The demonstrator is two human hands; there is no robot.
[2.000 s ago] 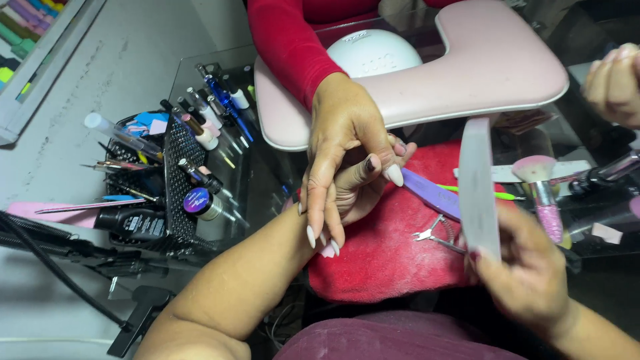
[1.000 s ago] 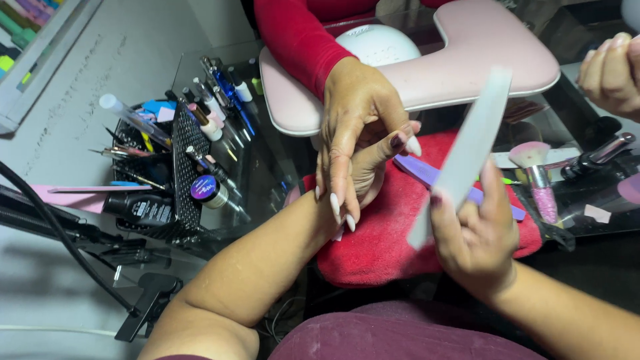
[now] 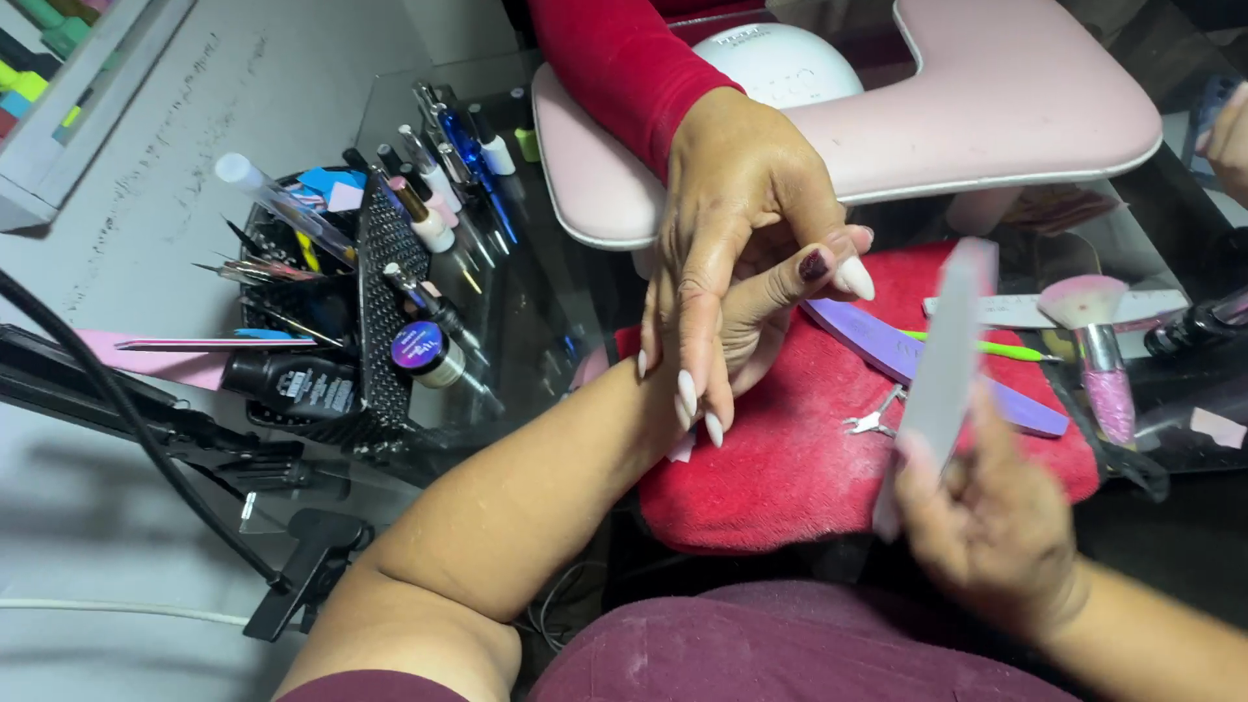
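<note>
My left hand (image 3: 765, 317) lies under another person's hand (image 3: 731, 214), its thumb and fingers at one of that hand's fingers, which has a long pale nail. That person wears a red sleeve (image 3: 624, 78). In my right hand (image 3: 985, 507) is a whitish nail file (image 3: 946, 361), blurred and held upright over a red towel (image 3: 760, 487). Behind it on the towel lie a purple nail file (image 3: 868, 336), metal cuticle nippers (image 3: 875, 419) and a bright green tool (image 3: 1014, 349).
A pink armrest (image 3: 994, 117) and white nail lamp (image 3: 780, 63) stand at the back. At left are a black mesh organizer (image 3: 390, 234), polish bottles (image 3: 421, 216), a jar (image 3: 426, 353) and a black clamp (image 3: 307, 556). A pink-handled brush (image 3: 1107, 380) and another hand (image 3: 1230, 141) are at right.
My right hand has kept the whitish file while moving it about over the towel; the nippers, hidden one second ago, show again. My left hand still holds the other person's finger.
</note>
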